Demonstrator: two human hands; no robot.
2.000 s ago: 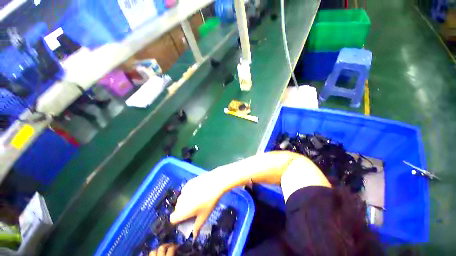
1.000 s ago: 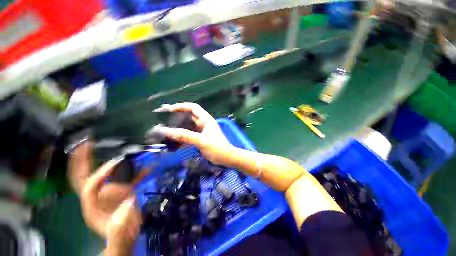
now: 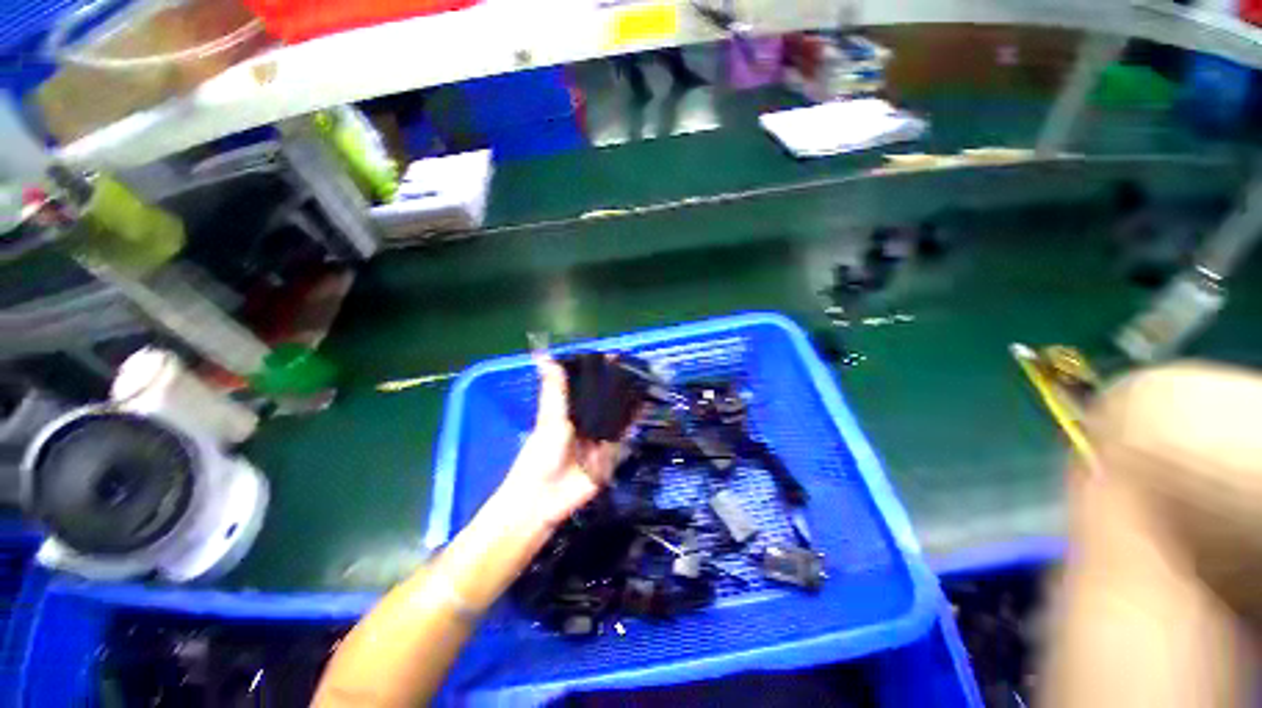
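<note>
My left hand (image 3: 561, 457) holds a black power adapter (image 3: 604, 394) above the left part of the perforated blue basket (image 3: 886, 519). The fingers are partly hidden behind the adapter. Many black adapters and cords (image 3: 651, 567) lie loose in the basket, some with grey faces. My right arm, bare and blurred, shows large at the right edge, bent; no right hand can be made out in the picture.
Blue bins (image 3: 62, 643) with black pieces lie below the basket at left and right. A white fan (image 3: 229, 512) stands left. Loose adapters (image 3: 879, 263) lie behind the basket. A yellow stick (image 3: 1055, 401) and small yellow round item (image 3: 1068, 365) are at right.
The view has swung left and the basket now sits mid-picture. My left hand has moved over the basket with a black adapter. My right hand, earlier over the basket, has left the picture to the right.
</note>
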